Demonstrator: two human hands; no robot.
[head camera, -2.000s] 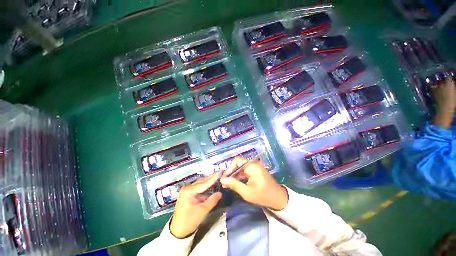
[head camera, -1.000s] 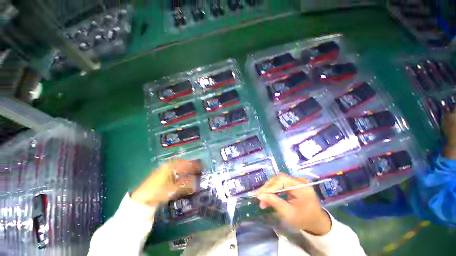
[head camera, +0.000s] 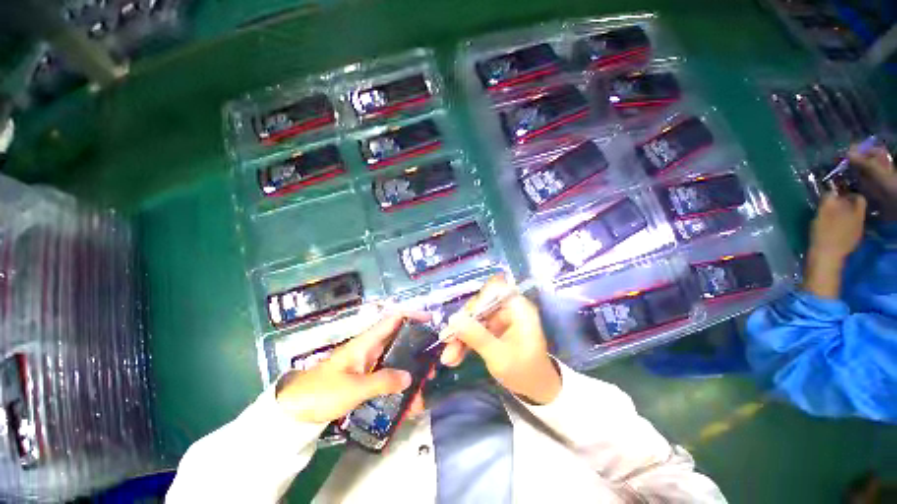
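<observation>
My left hand (head camera: 344, 379) holds a black phone body (head camera: 386, 394) tilted near my chest, its silvery-blue electronics end toward me and its plain black end up. My right hand (head camera: 502, 340) holds a thin pale stick, possibly tweezers (head camera: 482, 312), with the tip at the upper black end of that phone. Whether a small part is at the tip cannot be told. The left clear blister tray (head camera: 307, 224) holds several phones, and its third pocket in the left column is empty. My hands partly cover the tray's near pockets.
A second clear tray (head camera: 653, 236) of phones lies to the right. Tall stacked trays (head camera: 79, 325) stand at the left edge. A blue-sleeved worker (head camera: 826, 345) works at the right beside further trays (head camera: 818, 110). A green bench surface (head camera: 192, 295) shows around the trays.
The phone from the left tray's third left pocket is gone from its place. My left hand now holds a phone near my chest, and my right hand's stick has moved over to it.
</observation>
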